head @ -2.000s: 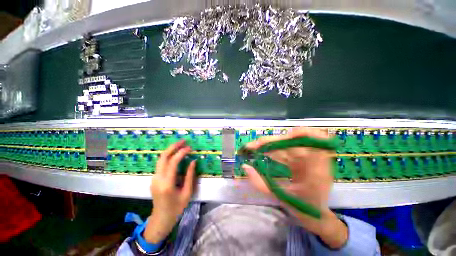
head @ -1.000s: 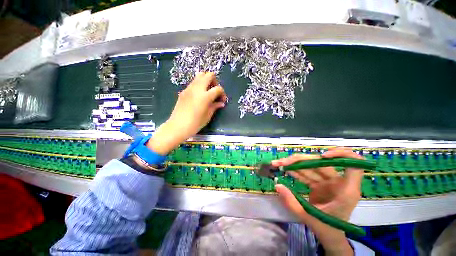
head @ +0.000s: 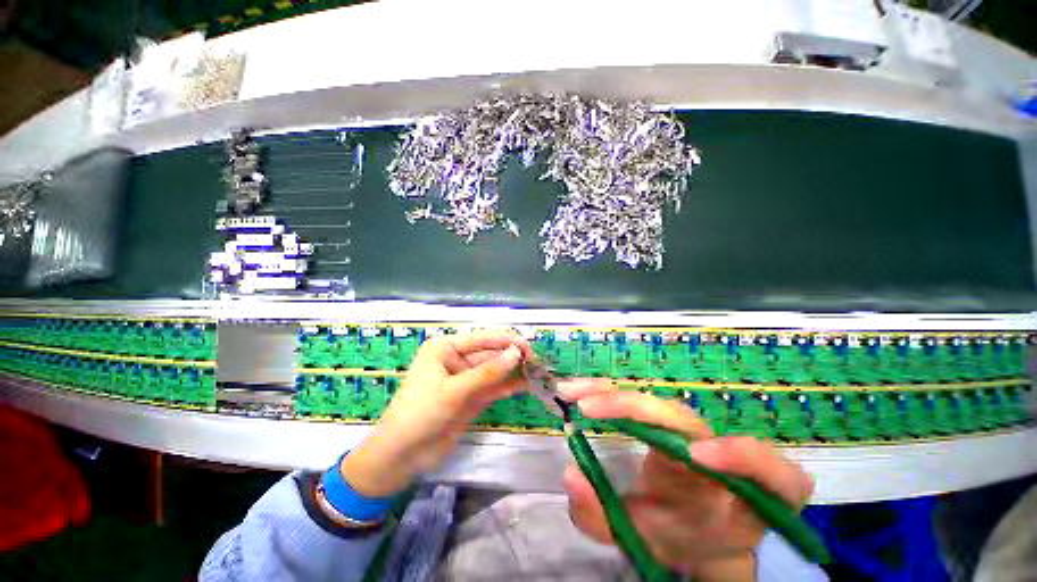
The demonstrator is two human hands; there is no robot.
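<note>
My left hand [head: 449,398], with a blue strap at the wrist, is over the circuit boards [head: 728,370] and pinches a tiny shiny component [head: 524,354] between thumb and fingertips. My right hand [head: 682,477] holds green-handled cutters [head: 608,491], handles spread apart. The cutter jaws point up and left and meet the component at my left fingertips. Whether the jaws are closed on it is too small to tell. A large silver pile of loose components [head: 614,171] lies on the dark green surface behind the boards.
White block components [head: 262,256] with long thin wires lie left of the pile. A clear plastic bag or tray [head: 80,216] is at the far left. A grey plate [head: 256,362] breaks the board row. Pale bags [head: 210,77] sit on the back ledge. Red fabric [head: 40,472] shows at lower left.
My left hand has come back from the silver pile to the boards, with a tiny component at its fingertips. The cutters have moved left and down, with their jaws now at that component.
</note>
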